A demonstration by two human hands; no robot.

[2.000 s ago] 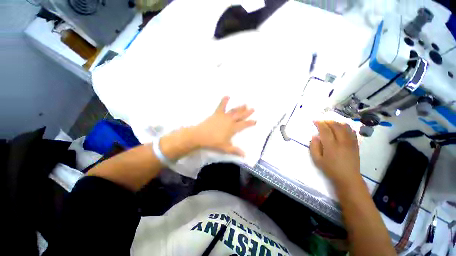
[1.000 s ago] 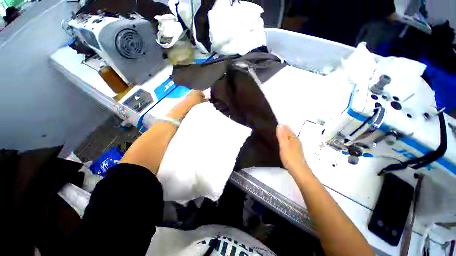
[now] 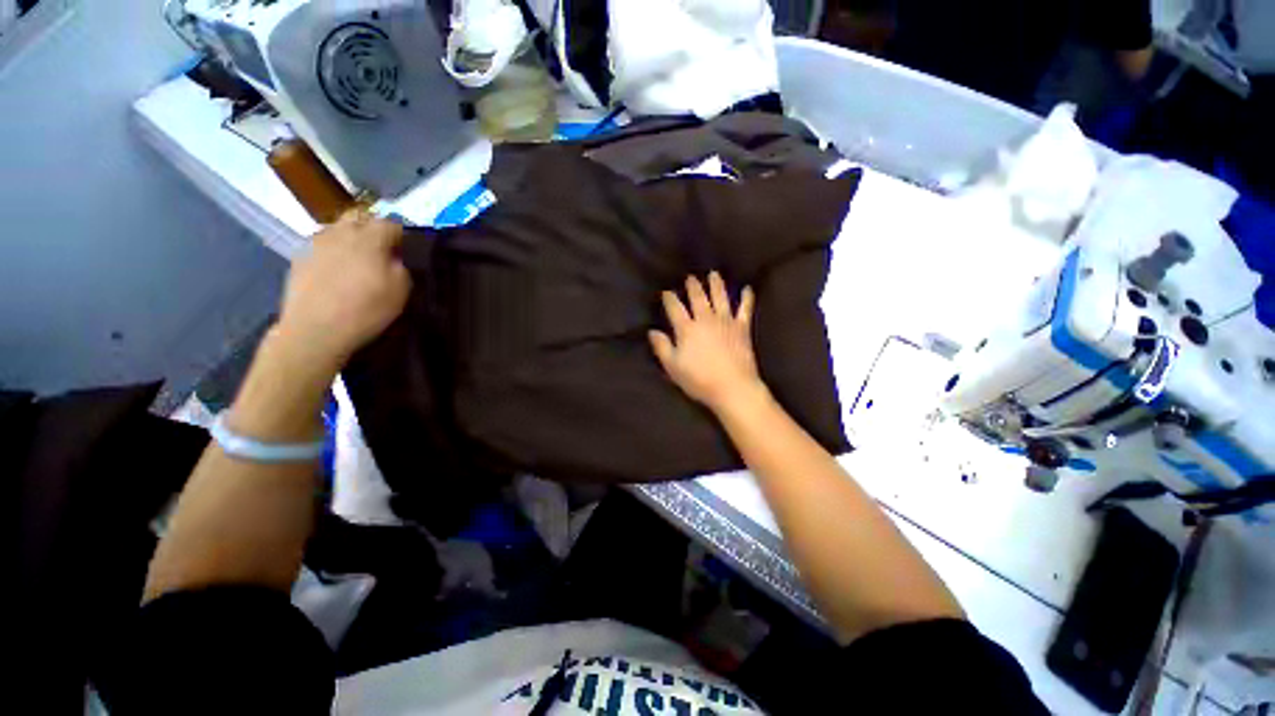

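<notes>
A dark brown fabric panel (image 3: 559, 322) lies spread over the left and middle of the white machine table, its left part hanging over the front edge. My left hand (image 3: 350, 280) is closed on its upper left edge. My right hand (image 3: 708, 336) lies flat on the panel with fingers spread, holding nothing. The white sewing machine (image 3: 1105, 350) with a blue stripe stands to the right, clear of the panel. More dark brown fabric (image 3: 720, 140) shows behind the panel.
A grey-white machine housing with a round vent (image 3: 366, 70) and a brown thread cone (image 3: 311, 179) stand at the back left. White fabric (image 3: 685, 56) is bundled at the back. A black phone (image 3: 1114, 609) lies at the right. A ruler strip (image 3: 734, 539) runs along the front edge.
The white fabric over the table's left and middle is gone from there, and the brown panel is now spread out. My left hand has moved left with its edge; my right hand has flattened onto it.
</notes>
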